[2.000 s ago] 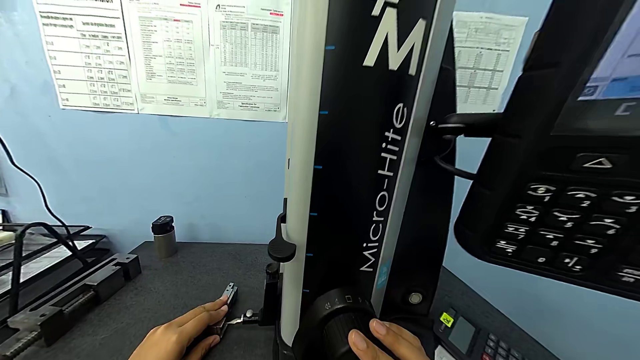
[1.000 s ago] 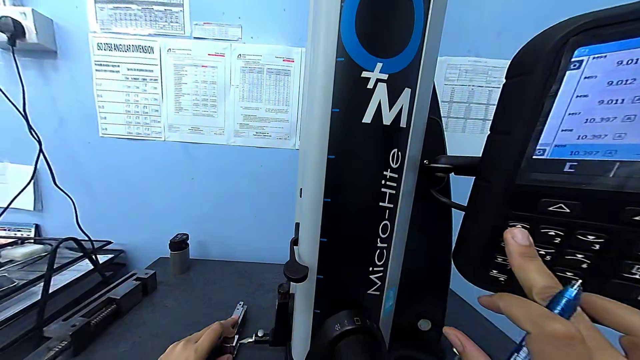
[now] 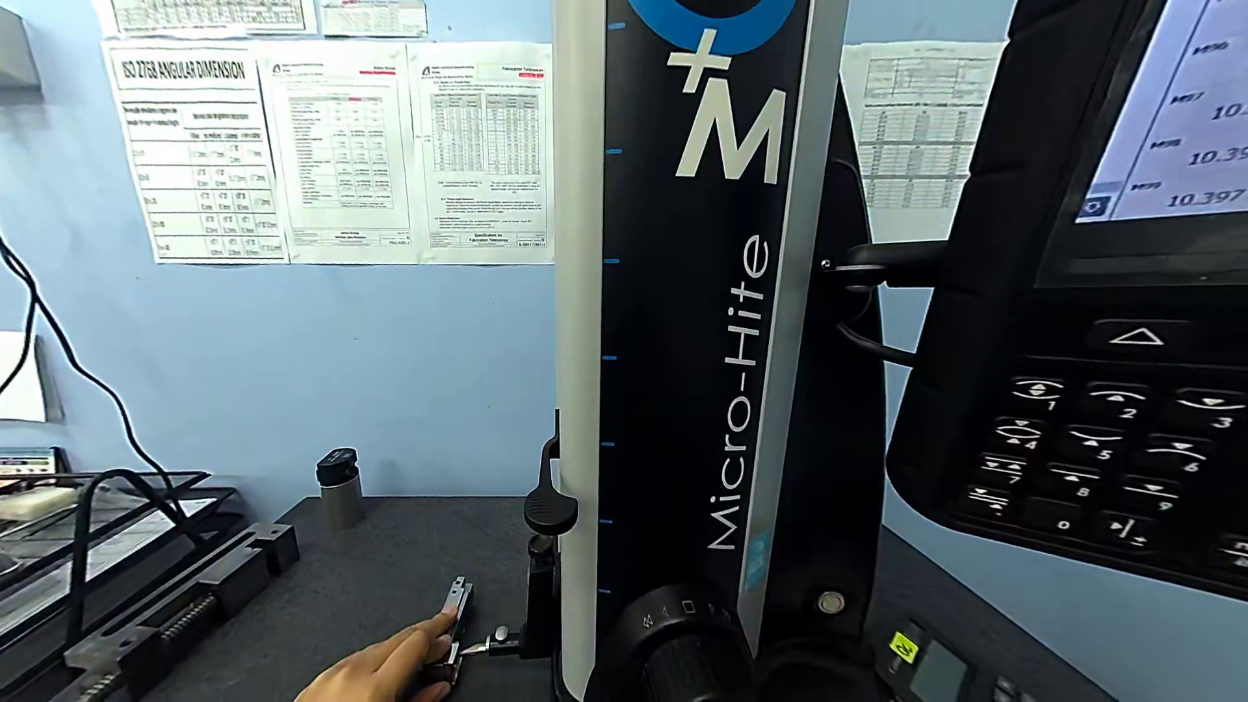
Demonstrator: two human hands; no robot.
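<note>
My left hand (image 3: 385,668) is closed on a small machined metal part (image 3: 456,609) at the lower middle. The tip of a probe (image 3: 475,649) on the height gauge's black holder (image 3: 539,595) is at or very near that part; contact cannot be told. The tall Micro-Hite height gauge (image 3: 697,341) stands upright in the centre, with a round black knob (image 3: 687,643) at its lower front. To the right, its control panel (image 3: 1102,458) shows a keypad and a lit screen (image 3: 1185,117) with readings. My right hand is out of view.
At the left lie a black machine vise (image 3: 210,595) and stacked trays (image 3: 58,575) with papers, cables beside them. A small grey cylinder with a black cap (image 3: 339,492) stands near the wall. Printed sheets (image 3: 341,156) hang behind. A small device with a display (image 3: 931,668) sits lower right.
My right hand was at the knob, then at the keypad with a blue pen in it, and has now left the view. My left hand stays at the metal part.
</note>
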